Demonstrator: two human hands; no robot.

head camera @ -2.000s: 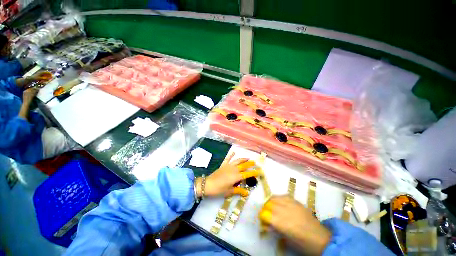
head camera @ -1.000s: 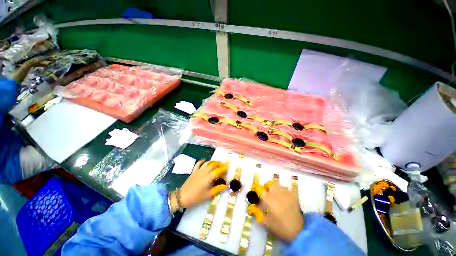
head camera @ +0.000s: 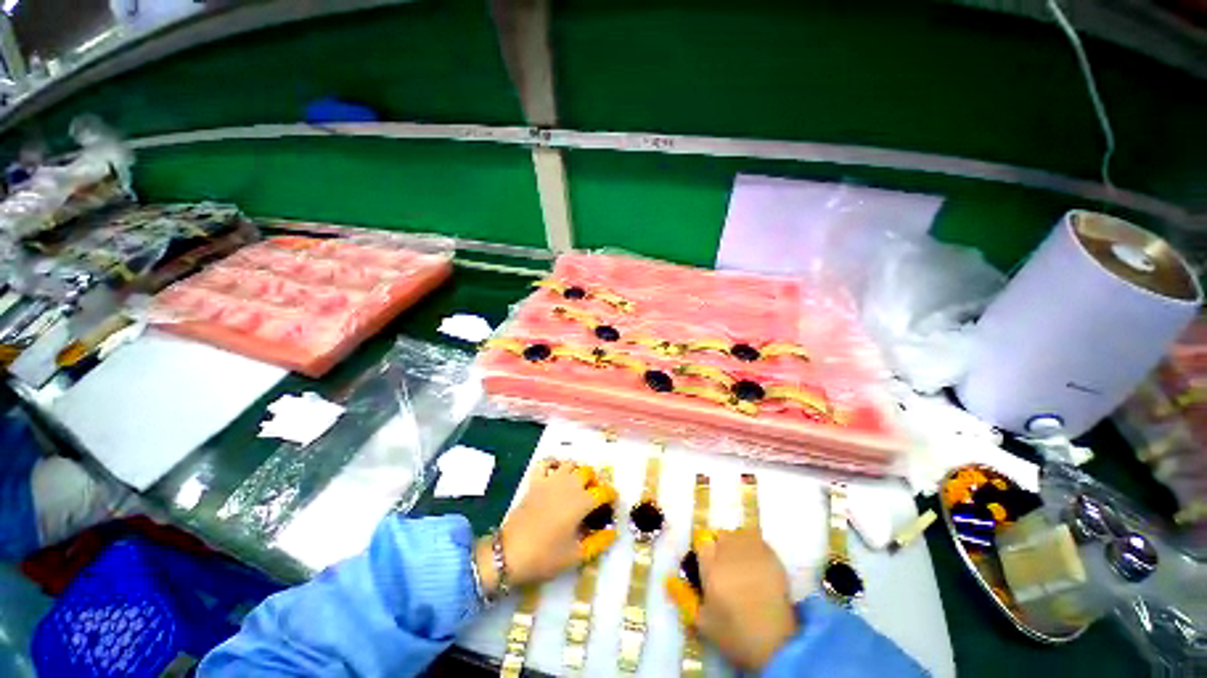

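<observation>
Gold-banded wristwatches with round dark faces lie in a row on the white work mat (head camera: 781, 623). My left hand (head camera: 549, 523), with orange finger cots, has its fingertips on a dark-faced watch (head camera: 598, 517) lying on the mat. My right hand (head camera: 744, 596), also with orange cots, has its fingers on another watch (head camera: 691, 571); the palm hides part of the row. A watch (head camera: 646, 518) lies between my hands, touched by neither. One more watch (head camera: 841, 579) lies to the right of my right hand.
A film-covered pink tray (head camera: 688, 302) with several watches stands behind the mat. Another pink tray (head camera: 311, 298) is at left. A dish (head camera: 999, 603) of orange cots and a white cylindrical appliance (head camera: 1066, 331) are at right. A blue basket (head camera: 113, 616) is lower left, beside a person's sleeve.
The view has turned right, so the bench things appear further left. My hands stay over the same part of the watch row, with their fingers slightly shifted.
</observation>
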